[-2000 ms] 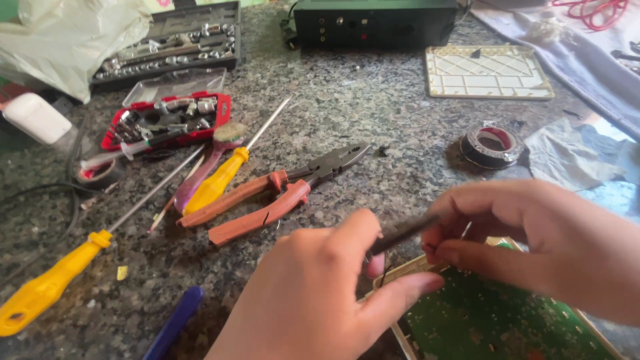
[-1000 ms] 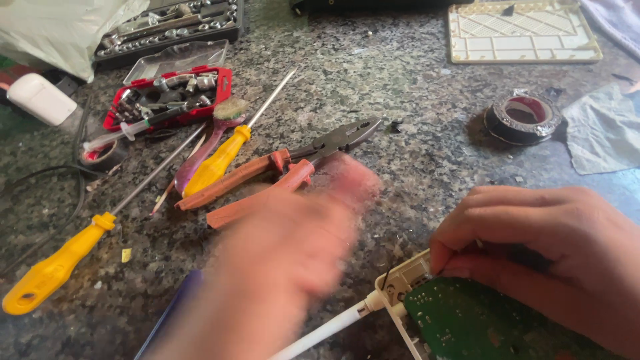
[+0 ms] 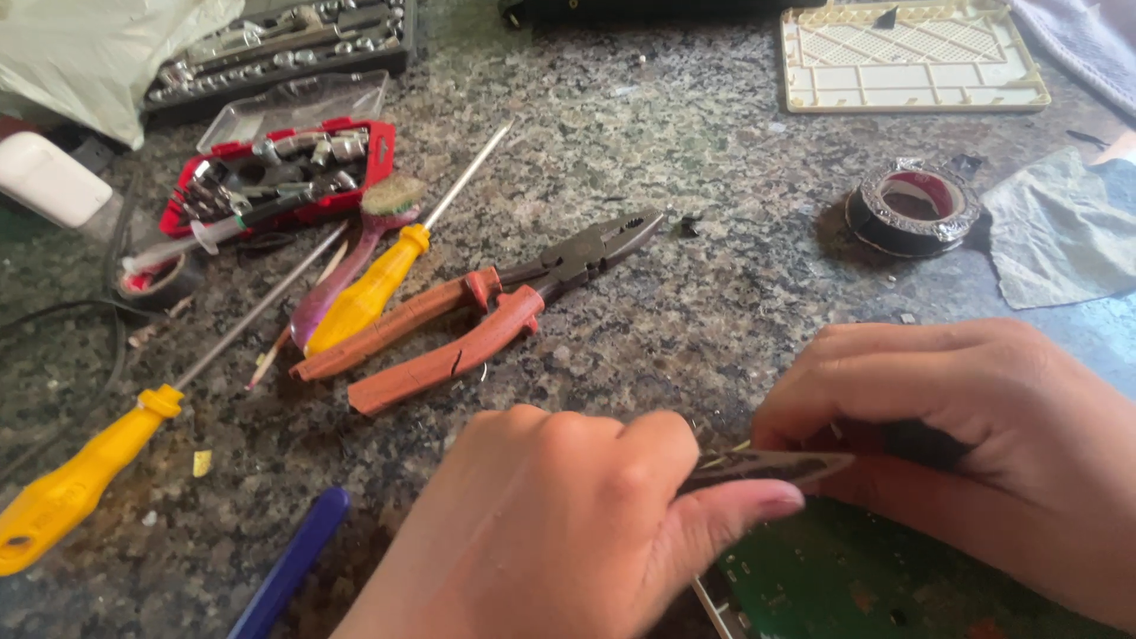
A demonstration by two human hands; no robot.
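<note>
My left hand (image 3: 568, 506) is closed on a dark, pointed strip, probably a blade (image 3: 772, 463), with the thumb along its side. Its tip reaches my right hand (image 3: 941, 435), whose fingers are pinched at the corner of the device; a thin wire seems to lie near the fingertips, but what they hold is largely hidden. Beneath both hands is a green circuit board (image 3: 825, 568) in a cream plastic housing (image 3: 714, 608), cut off by the lower frame edge. Combination pliers with orange handles (image 3: 444, 355) lie on the granite surface beyond my left hand.
Two yellow-handled screwdrivers (image 3: 80, 479), a purple brush (image 3: 333, 275), a red socket box (image 3: 275, 177) and a larger socket set (image 3: 293, 44) lie left. A blue handle (image 3: 293, 564) is at front. Black tape (image 3: 914, 209), a cloth (image 3: 1065, 226) and a cream cover (image 3: 914, 62) lie right.
One second ago my left hand was blurred, away from my right hand, and a white rod on the housing was visible. Now the left hand is back beside the right, holding the dark strip across the housing corner.
</note>
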